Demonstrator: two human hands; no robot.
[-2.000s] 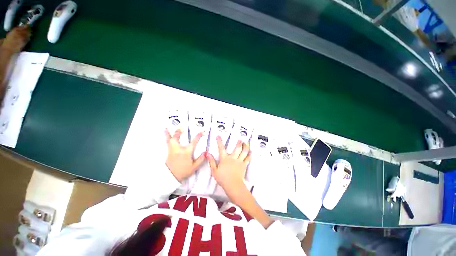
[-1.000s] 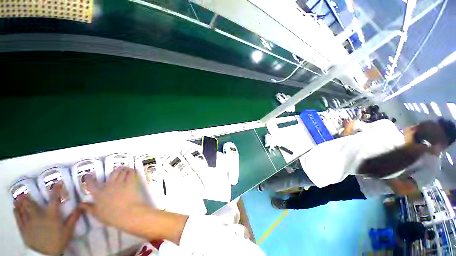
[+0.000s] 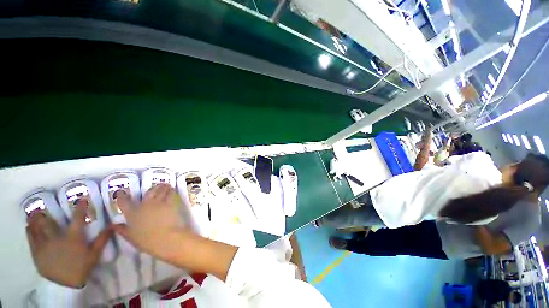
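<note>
Several white handsets (image 3: 77,191) lie side by side on white paper (image 3: 36,175) at the left, wide heads toward the belt. My left hand (image 3: 65,249) is spread over the leftmost ones, fingertips on their faces. My right hand (image 3: 153,222) lies beside it, fingers spread over the neighbouring handsets. Neither hand grips or lifts one; the palms hide the lower bodies. More handsets (image 3: 225,185) lie to the right, with a dark pen (image 3: 209,211) among them.
A black phone (image 3: 263,172) and a lone handset (image 3: 289,190) lie at the right. The green belt (image 3: 150,114) runs behind. Farther right are a black-handled tool (image 3: 353,180), a blue bin (image 3: 393,153), a slanting metal post (image 3: 385,114) and people in white and grey tops.
The view has turned right since the oldest frame, bringing the neighbours into sight. My hands stay spread over the handsets. In the last second the view has shifted slightly.
</note>
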